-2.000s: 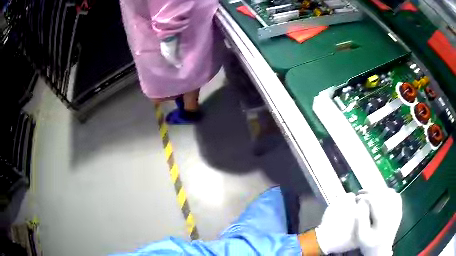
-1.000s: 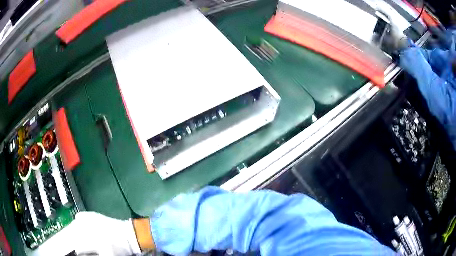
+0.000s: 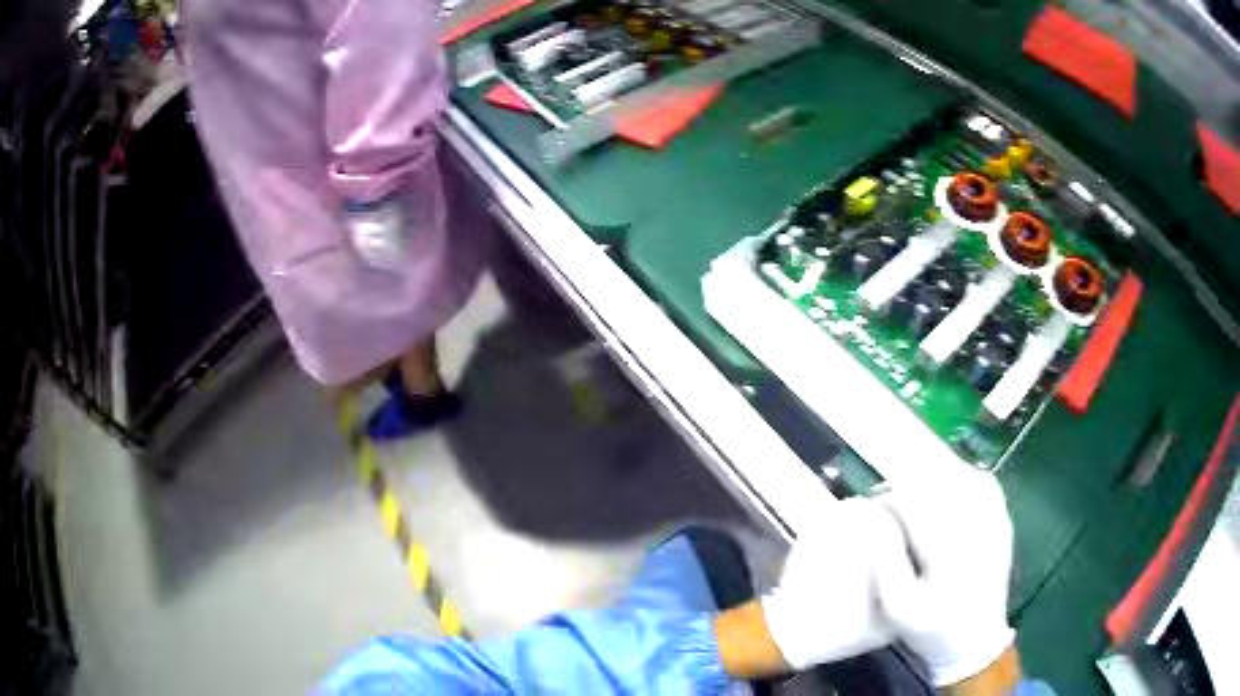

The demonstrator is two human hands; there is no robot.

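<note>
A green power circuit board (image 3: 938,292) with three copper-orange toroidal coils (image 3: 1023,239) and three white strips (image 3: 966,316) sits in an open chassis. The chassis has a pale front flange (image 3: 830,367). My left hand (image 3: 832,585), in a white glove, is beside the rail near the flange's near end. My right hand (image 3: 955,564), also white-gloved, touches my left hand and overlaps the near corner of the chassis. The fingers overlap and blur, so I cannot tell whether either holds anything.
The chassis lies on a dark green pallet (image 3: 680,272) beside a metal rail (image 3: 612,326). Another open chassis (image 3: 639,61) is farther along, with red foam (image 3: 666,114) under it. A person in a pink coat (image 3: 354,177) stands at the left. Part of a white unit (image 3: 1214,598) shows lower right.
The view has swung left from the covered unit and black tray to the open chassis and floor. Both gloved hands are now together at its near corner; a second ago only one showed clearly.
</note>
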